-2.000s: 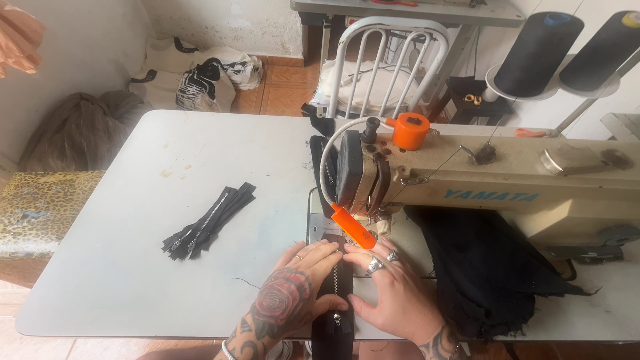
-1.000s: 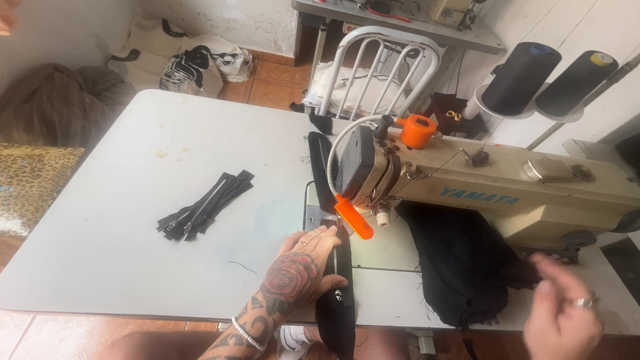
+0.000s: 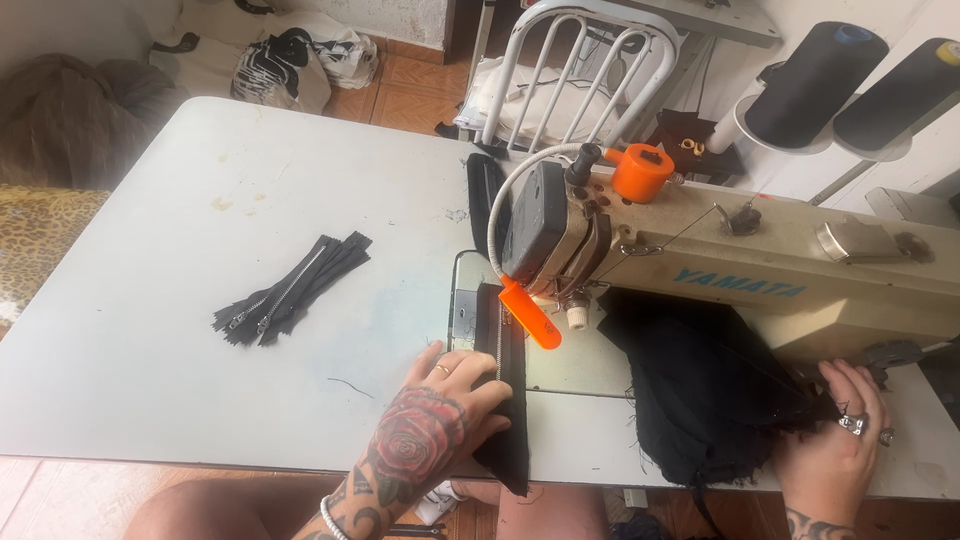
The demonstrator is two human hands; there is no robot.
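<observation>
My left hand lies on a strip of black fabric with a metal zipper, its fingers resting on the strip's near part. The strip runs under the head of a Yamata sewing machine, where an orange clip-on lamp partly hides the needle area. My right hand is at the right edge of a heap of black fabric, below the machine's arm; its fingertips are near the machine's bed, and whether it grips anything is not clear. A bundle of black zippers lies on the table to the left.
Another black zipper strip lies behind the machine head. Two black thread cones stand at the back right. A white metal chair with cloth on it is beyond the white table. A loose thread lies left of my left hand.
My right hand has left the zipper strip, where it was beside the left, and moved right to the black fabric heap. My left hand has stayed on the strip.
</observation>
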